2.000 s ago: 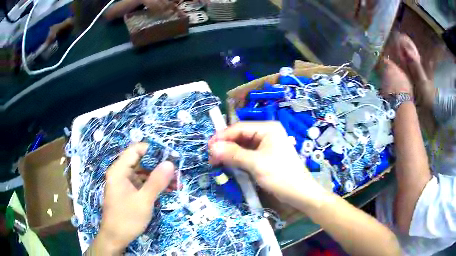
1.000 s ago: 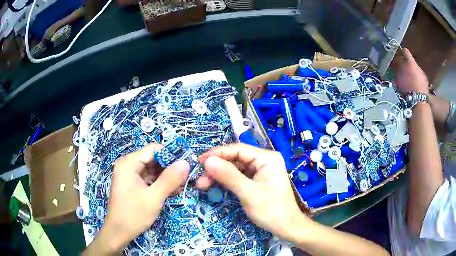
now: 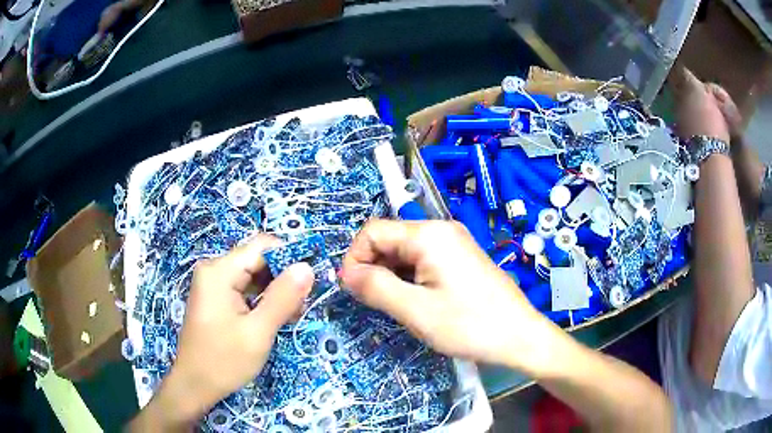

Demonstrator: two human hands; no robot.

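Note:
My left hand holds a blue circuit board between thumb and fingers over the white tray. My right hand is just right of the board, thumb and forefinger pinched on a tiny red piece, perhaps a plug or lead end. A small white part shows between the hands at the board's edge; whether it touches the red piece I cannot tell. The tray is heaped with blue boards, white wires and white rings.
Right of the tray, a brown carton holds blue batteries and grey plates. A small carton with pale bits stands left. Another carton stands across the belt. Another person's arm is at the right.
My right hand has come left towards the board since the oldest frame, and its fingertips are now slightly farther from it than one second ago. The left hand still holds the board.

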